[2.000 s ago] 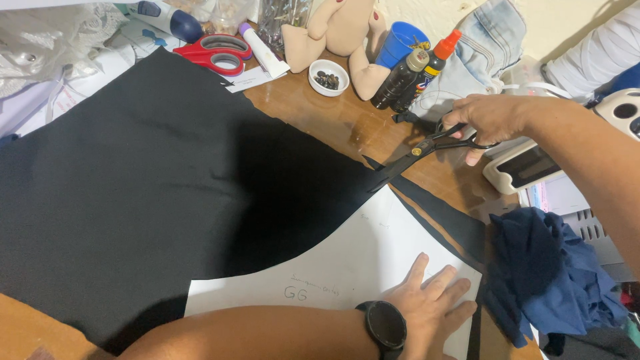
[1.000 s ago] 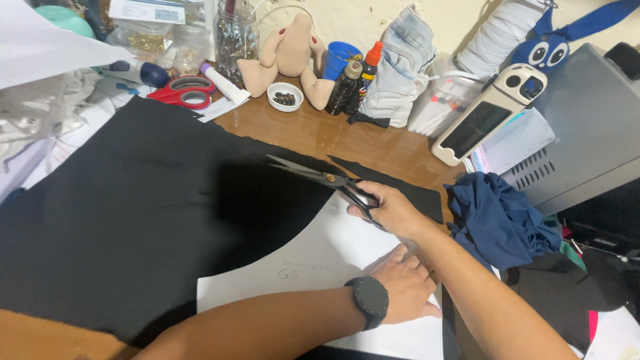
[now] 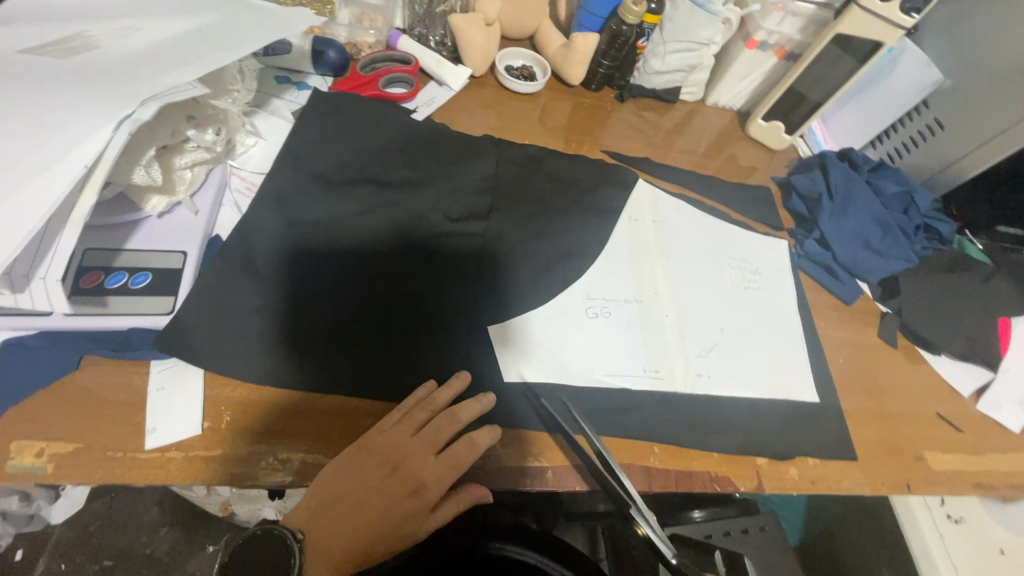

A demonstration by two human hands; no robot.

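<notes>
My left hand (image 3: 408, 468), with a watch on its wrist, lies with fingers spread at the near edge of the black fabric (image 3: 384, 208). A white paper pattern piece (image 3: 720, 320) with pencil writing rests on the right part of the fabric, its curved edge toward the left. Fabric shows as a strip below and right of the paper. Scissors (image 3: 620, 480) reach up from the bottom edge, blades parted, tips near the paper's lower left corner. My right hand is out of view, so its hold on the handles is hidden. A narrow black offcut (image 3: 704, 184) lies beyond the paper.
Red-handled scissors (image 3: 376, 76), a glue stick (image 3: 432, 60), a small white bowl (image 3: 522, 70) and dark bottles (image 3: 614, 44) stand along the back. Crumpled blue cloth (image 3: 864, 212) lies at right. Papers and a lilac device (image 3: 128, 280) with buttons are at left.
My left hand has left the paper and now rests on the fabric to its left. The scissors have moved from the paper's upper end to its lower left corner. My right hand has gone out of view.
</notes>
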